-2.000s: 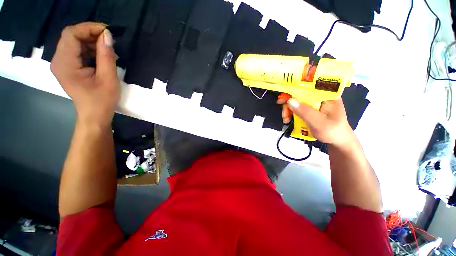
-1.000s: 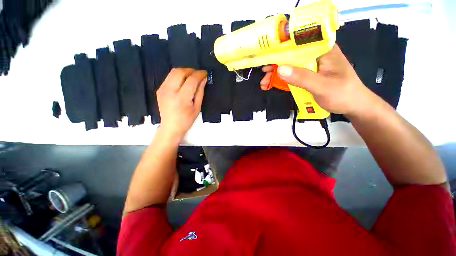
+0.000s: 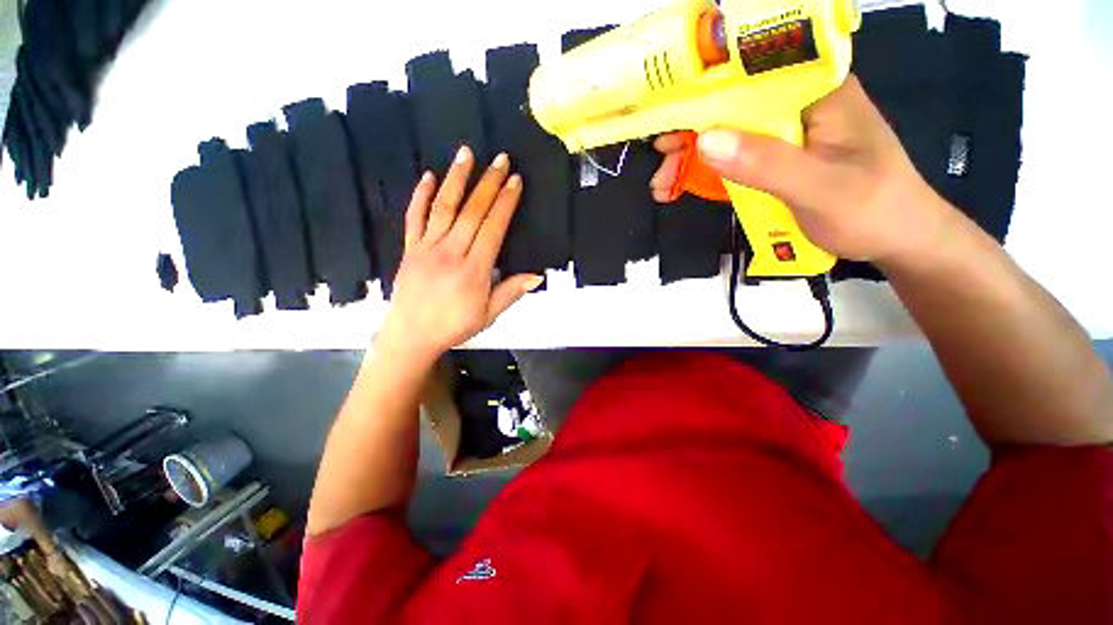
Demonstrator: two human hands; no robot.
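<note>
My right hand (image 3: 842,171) holds a yellow hot glue gun (image 3: 671,73) by its handle, a finger at the orange-red trigger. The gun is above the row of black fabric pieces (image 3: 330,202), which overlap on the white tabletop. My left hand (image 3: 458,256) lies flat, palm down, fingers spread, on pieces left of the gun's nozzle. Whether anything is under the palm is hidden. A small grey patch (image 3: 590,171) shows below the barrel, by the thin wire stand. Another grey patch (image 3: 959,155) is on a piece at the right.
More black pieces (image 3: 73,73) lie at the table's far left. A small black clump (image 3: 167,271) sits left of the row. Below the table edge are an open cardboard box (image 3: 494,460) with black pieces and white-green scraps, a round white bin (image 3: 208,470) and metal frames.
Since a second ago, my left hand has opened from a pinch and flattened onto the pieces. The glue gun has shifted slightly right. Earlier, the view was farther right along the row.
</note>
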